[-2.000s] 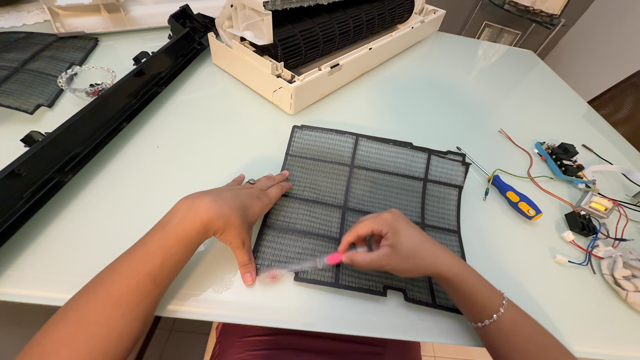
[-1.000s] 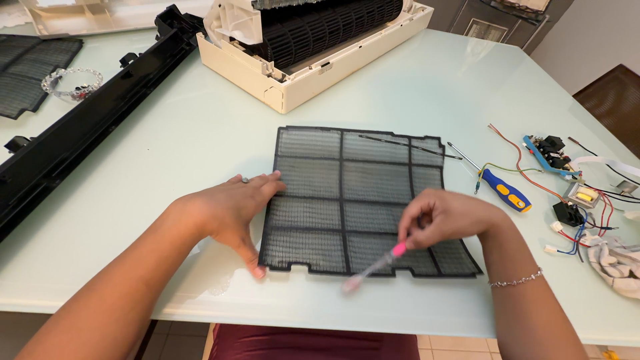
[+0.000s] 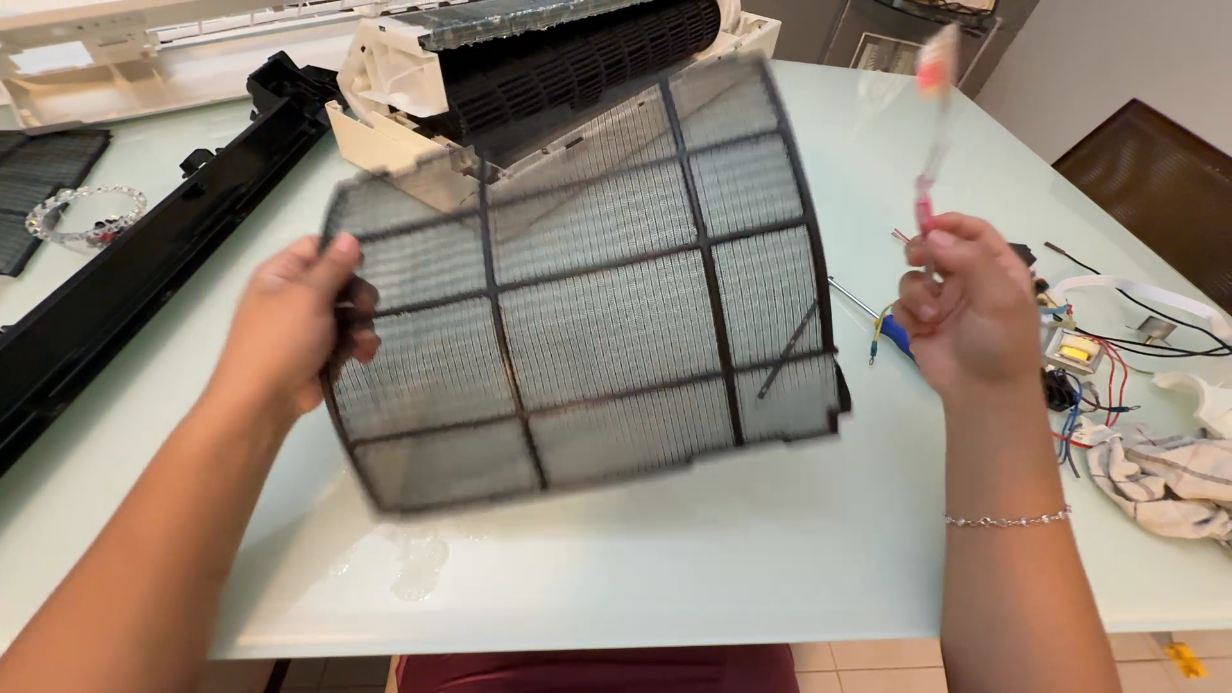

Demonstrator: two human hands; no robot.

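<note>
My left hand (image 3: pixel 308 322) grips the left edge of a mesh air-conditioner filter (image 3: pixel 606 327) with a dark frame. The filter is raised off the table and slightly blurred, and its top overlaps the view of the white unit behind. To the right of the filter, my right hand (image 3: pixel 967 298) holds a clear and pink toothbrush (image 3: pixel 932 159) upright, bristle end up. A screwdriver (image 3: pixel 895 332) with a blue handle lies behind my right hand, partly hidden by it. On the glass table (image 3: pixel 597 577), wet patches show below the filter.
The air-conditioner body (image 3: pixel 385 140) with its black fan roller stands at the back. A long black plastic part (image 3: pixel 164 250), a bead bracelet (image 3: pixel 87 217) and another filter (image 3: pixel 43 183) lie left. Wired electronic parts (image 3: pixel 1073 351) and a checked cloth (image 3: pixel 1169 481) lie right.
The filter, flat on the table before, is now lifted in my left hand. My right hand has moved up and right with the toothbrush, which now points upward.
</note>
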